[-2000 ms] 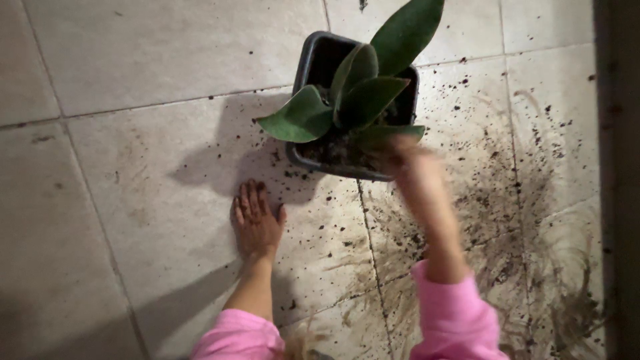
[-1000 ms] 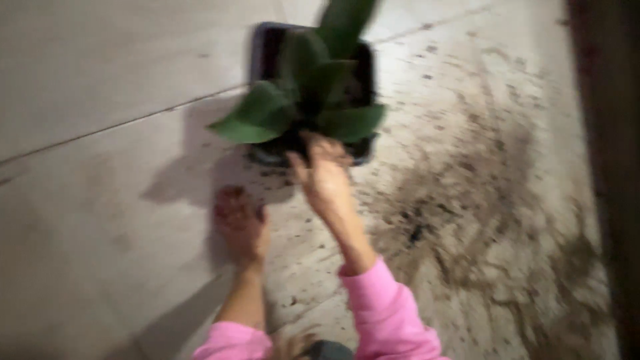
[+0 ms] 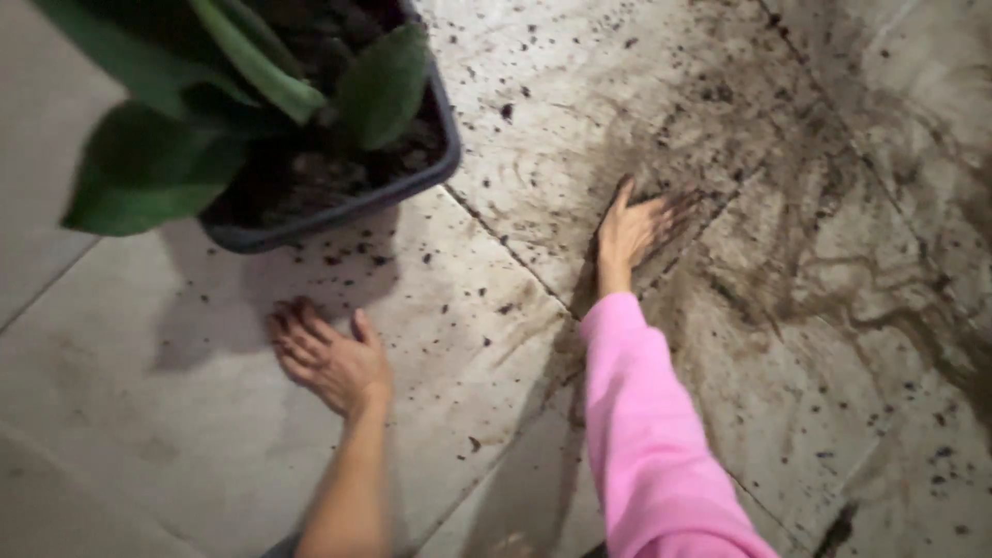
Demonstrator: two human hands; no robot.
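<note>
A broad-leaved green plant [image 3: 147, 170] grows from a dark rectangular plastic pot [image 3: 341, 213] of soil at the upper left. Below the pot, my left hand [image 3: 333, 360] rests palm down on the tiled floor, fingers spread, holding nothing. Right of the pot, my right hand [image 3: 639, 229] reaches onto the dirt-smeared tiles with its fingers extended and slightly blurred. Nothing can be seen in its grip. Dark soil [image 3: 721, 116] lies around and beyond its fingertips.
Loose soil crumbs [image 3: 380, 260] are scattered between the pot and my left hand. Brown wet-looking streaks [image 3: 891, 318] cross the tiles at the right. A dark elongated smear [image 3: 837, 531] marks the lower right.
My right hand has moved from the pot's soil and lower leaves to the dirty floor on the right. My left hand stays on the tiles below the pot. The view has turned and shifted.
</note>
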